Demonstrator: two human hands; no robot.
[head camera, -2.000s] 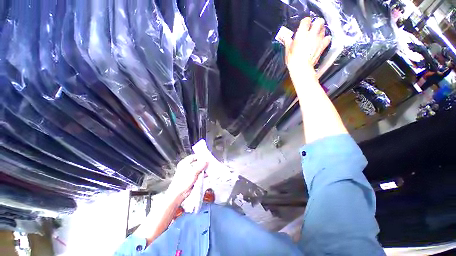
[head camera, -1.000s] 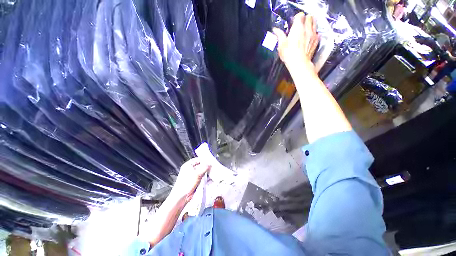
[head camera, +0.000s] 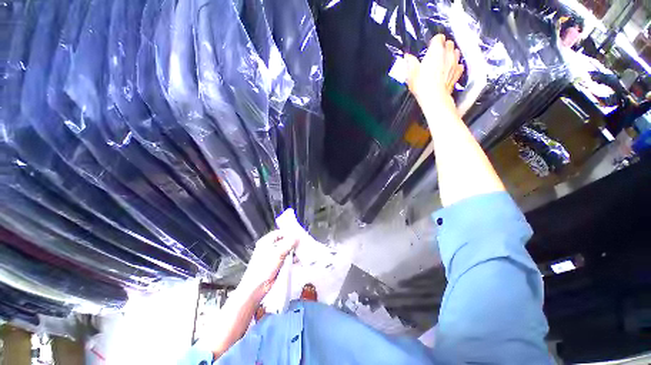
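Observation:
My left hand (head camera: 275, 251) holds white paper tags (head camera: 291, 224) at chest height, low in the middle. My right hand (head camera: 435, 70) reaches up to the tops of dark garments under clear film (head camera: 371, 107). A small white tag (head camera: 400, 69) shows at its thumb; whether the fingers pinch it or the film is hard to tell. More white tags (head camera: 378, 13) show just above. A green stripe (head camera: 360, 117) and an orange patch (head camera: 416, 135) lie on the dark covers.
A dense row of film-covered dark garments (head camera: 157, 107) fills the left. Dark garments (head camera: 599, 242) hang at the right, with a white label (head camera: 563, 266). A brown carton (head camera: 514, 158) and dark patterned bundle (head camera: 542, 146) are at the upper right. My shoe (head camera: 309, 292) shows below.
The view has shifted slightly. The dark garment front with white tags at its top shows more fully by my right hand. My left hand still holds the tags.

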